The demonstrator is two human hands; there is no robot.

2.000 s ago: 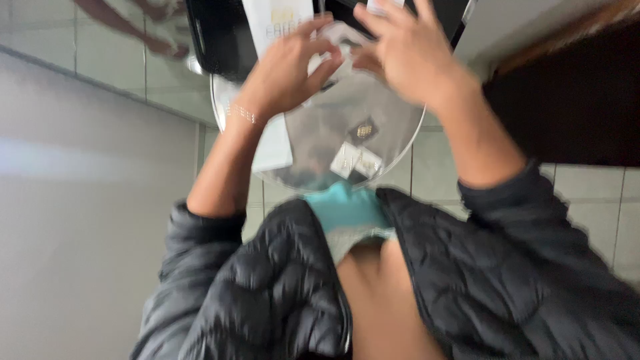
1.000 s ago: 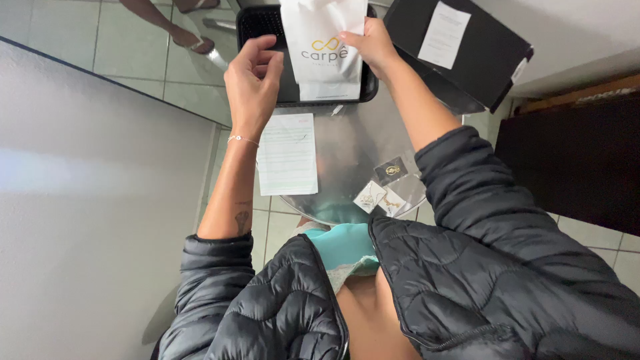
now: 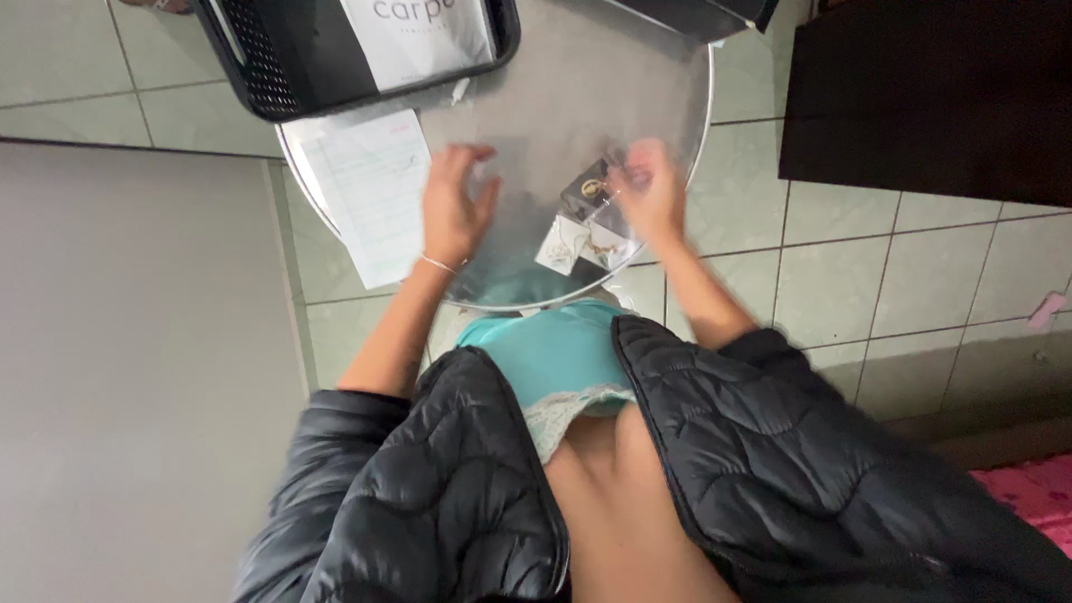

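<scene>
My left hand [image 3: 459,205] hovers over the round table [image 3: 536,109] with its fingers apart and nothing in it. Just left of it lies a printed sheet of paper [image 3: 368,188], partly over the table's edge. My right hand [image 3: 649,188], blurred, is at a black card [image 3: 584,188] with a gold emblem; whether its fingers grip anything is unclear. Below the card are small clear packets [image 3: 563,243] with white cards, one showing a gold-coloured chain [image 3: 601,244]. A white printed bag [image 3: 423,38] lies in the black plastic tray [image 3: 381,107] at the upper left.
The corner of a black box [image 3: 699,17] shows at the table's far right. A small white object [image 3: 460,90] lies just below the tray. Dark furniture [image 3: 930,100] stands to the right above the tiled floor [image 3: 729,209]. A pale wall or panel [image 3: 142,360] fills the left.
My right hand has let go of the white bag, which now lies in the tray, and has moved down to the cards. My left hand has also come down toward the table's near side. The view has shifted.
</scene>
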